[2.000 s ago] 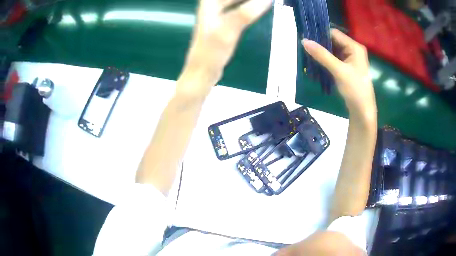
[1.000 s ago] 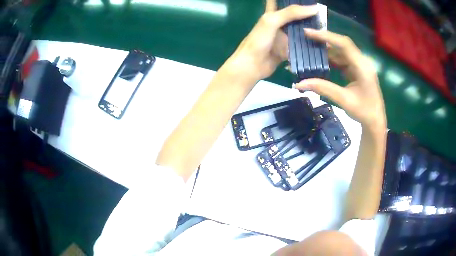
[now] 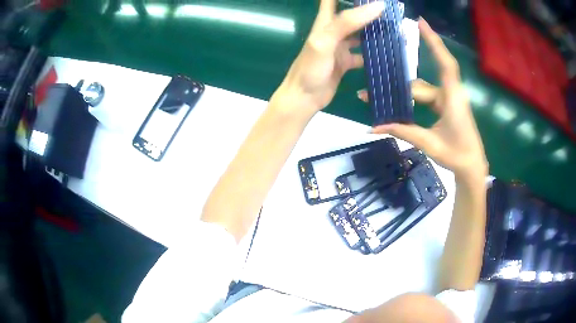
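A stack of middle frames point(image 3: 386, 69) stands near upright at the top, its dark parallel edges facing me. My left hand point(image 3: 322, 60) holds its upper left side with thumb and fingers. My right hand point(image 3: 445, 117) is around its lower right side, the thumb at the bottom end. The stack's top is cut off by the picture's edge. Below, several loose overlapping frames point(image 3: 354, 169) lie fanned on the white bench point(image 3: 297, 252). A single set-apart frame point(image 3: 168, 118) lies on the bench at the left.
A black box-shaped thing point(image 3: 66, 129) and a shiny round item point(image 3: 93, 94) are at the left. A green surface point(image 3: 208, 50) runs behind the bench. Something bright red point(image 3: 524, 57) is at the upper right. A dark ribbed mass point(image 3: 530, 233) is at the far right.
Both hands have come together on the stack since the oldest frame. In the last second the stack has turned to show longer edges, and the right hand's fingers have spread.
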